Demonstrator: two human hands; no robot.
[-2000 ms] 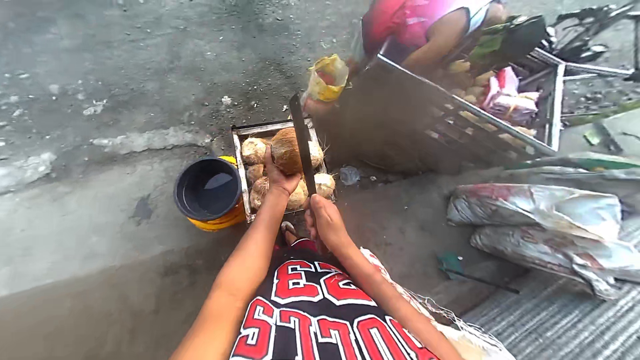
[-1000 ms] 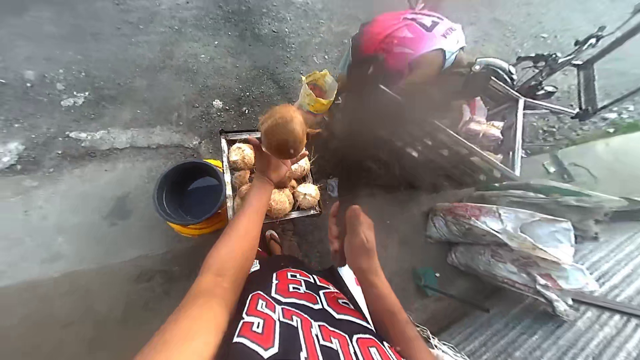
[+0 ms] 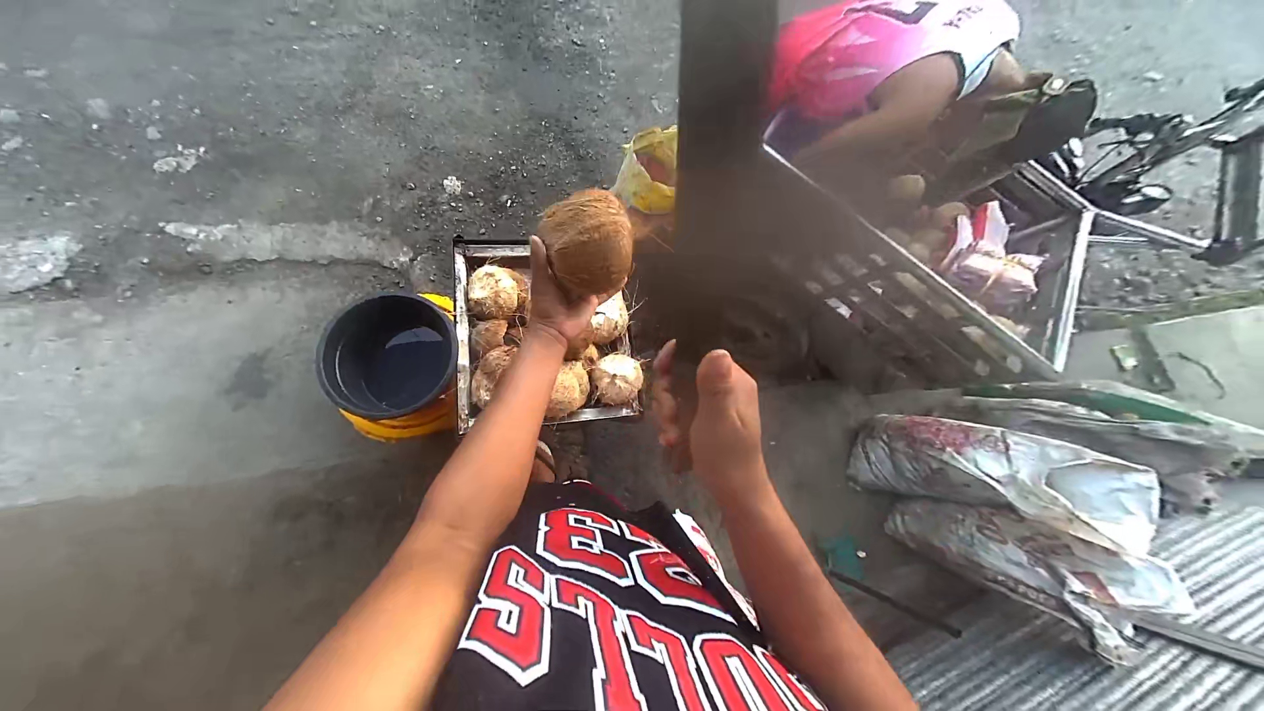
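My left hand (image 3: 561, 301) grips a brown, husked coconut (image 3: 589, 243) from below, above a metal-framed crate (image 3: 461, 341) that holds several husked coconuts (image 3: 618, 379). My right hand (image 3: 713, 415), to the right of the crate, is closed round the lower end of a large dark blade (image 3: 726, 178), which looks like a machete. The blade stands raised and blurred close to the camera, to the right of the held coconut, and does not touch it. Its handle is hidden in my fingers.
A dark water bucket (image 3: 387, 355) sits in a yellow container left of the crate. Another person (image 3: 889, 69) bends over a slatted cart (image 3: 918, 286) at the upper right, near a yellow plastic bag (image 3: 647, 173). Filled sacks (image 3: 1007, 484) lie on corrugated metal (image 3: 1215, 563) at the right.
Two seconds ago the blade lay against the coconut; now it is raised apart, to the right. My right hand has moved away from my left, which still holds the coconut.
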